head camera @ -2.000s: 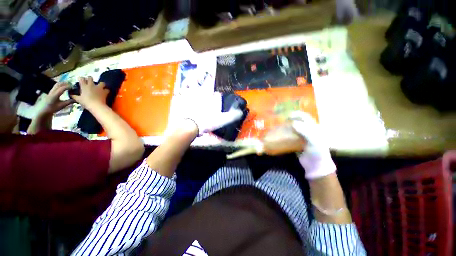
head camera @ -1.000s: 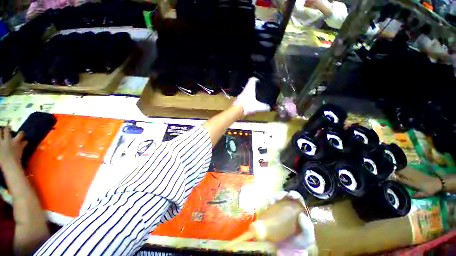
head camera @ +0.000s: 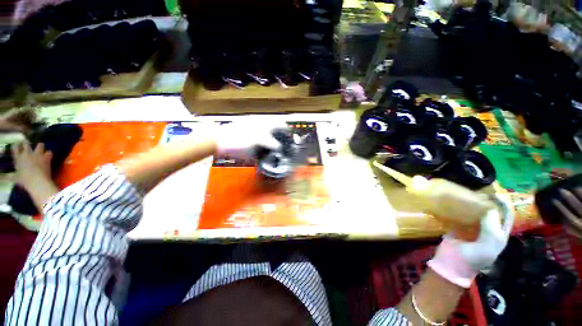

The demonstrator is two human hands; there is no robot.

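Note:
My left hand (head camera: 246, 141), in a white glove and blurred, holds a black speaker housing (head camera: 276, 159) with a pale ring above the printed packaging sheet (head camera: 249, 204). The housing is blurred by motion. My right hand (head camera: 478, 245), also in a white glove, holds the tan glue bottle (head camera: 447, 198) at the right. The bottle's narrow nozzle points up and left, near the grouped speaker housings (head camera: 421, 153).
A cardboard tray (head camera: 261, 102) of black units stands at the back. A red crate (head camera: 408, 280) with black parts is at lower right. Another person's hands (head camera: 35, 169) work at the left on a dark block (head camera: 60, 143). Another hand (head camera: 568, 207) shows at the right edge.
My left hand has come back from the back tray, where it was empty, and now holds a housing over the sheet. My right hand with the bottle has moved right and up.

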